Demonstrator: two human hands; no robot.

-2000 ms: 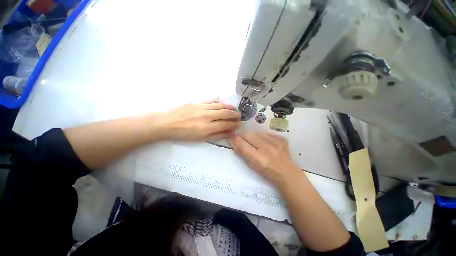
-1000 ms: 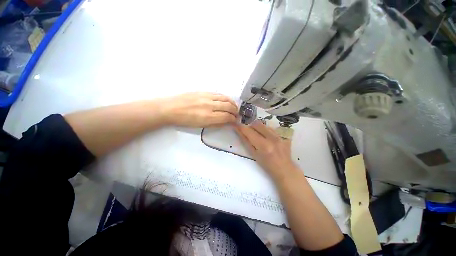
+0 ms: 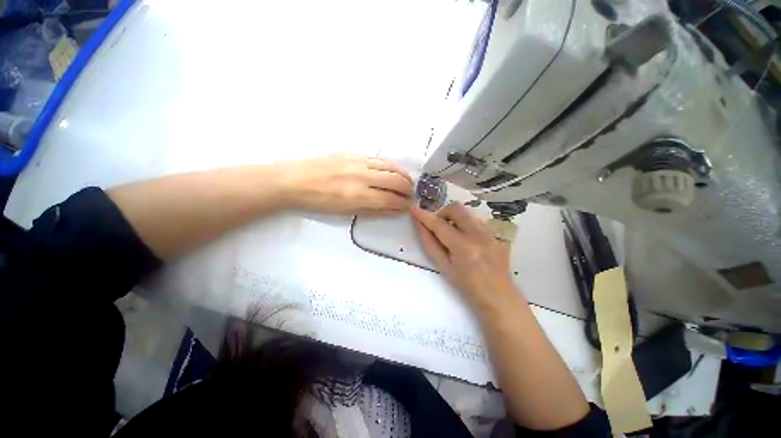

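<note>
The off-white sewing machine head (image 3: 548, 94) stands at the right. Its metal presser foot (image 3: 431, 193) is at my fingertips. My left hand (image 3: 347, 185) lies flat on the white table (image 3: 248, 94) just left of the foot, fingers together and pointing right. My right hand (image 3: 462, 248) is just below the foot, its thumb and fingertips close together and near the left fingertips. Sheer white fabric barely shows against the table, so I cannot tell what the fingertips grip. The needle plate's dark outline (image 3: 368, 249) shows between the hands.
Black-handled shears (image 3: 599, 244) lie right of the foot, with a tan card strip (image 3: 618, 359) over them. A dark flat pad (image 3: 666, 364) is at the table's right end. A blue tray (image 3: 53, 101) with clear bags is at the far left. Ruler marks (image 3: 368, 321) run along the front edge.
My right hand has moved closer under the foot, and its fingers are more bent. My left hand stays beside the foot. The view has shifted slightly, so the machine head appears farther right.
</note>
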